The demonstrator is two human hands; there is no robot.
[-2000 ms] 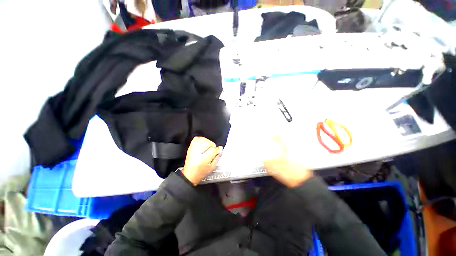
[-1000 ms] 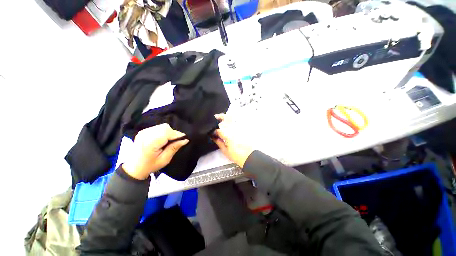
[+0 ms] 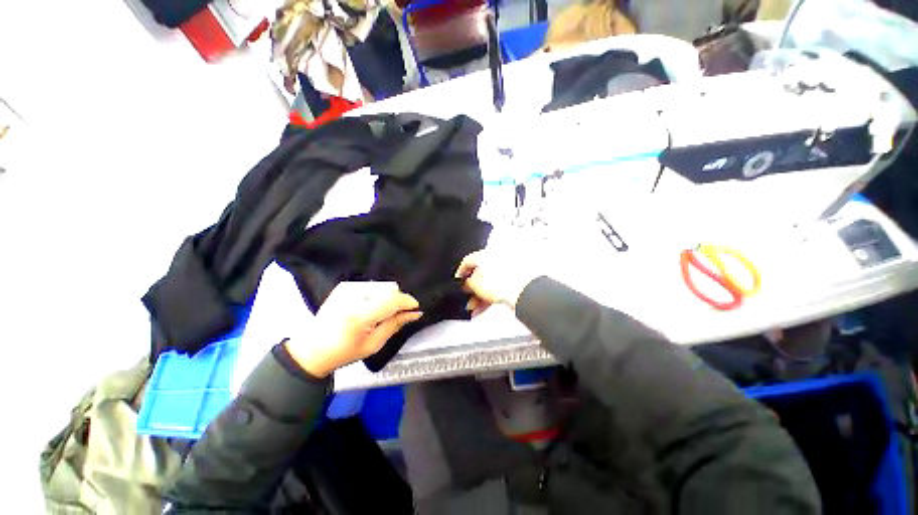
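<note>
The black garment lies heaped on the white table left of the needle, partly over the table's left edge. My left hand pinches its front part between thumb and fingers, near the table's front edge. My right hand holds the garment's right edge with its fingertips, a short way to the right of my left hand. The fold between my hands is dark and its detail cannot be told. The sewing machine stands behind my right hand; its presser foot is apart from my fingers.
Black thread snips and red-and-yellow-handled scissors lie on the table to the right. A measuring strip runs along the front edge. A light blue crate is below left, beside khaki cloth. Another blue crate is below right.
Since two seconds ago my right hand has moved left onto the garment. My left hand has gone from a closed shape to pinching the cloth. The strip on the cloth no longer shows.
</note>
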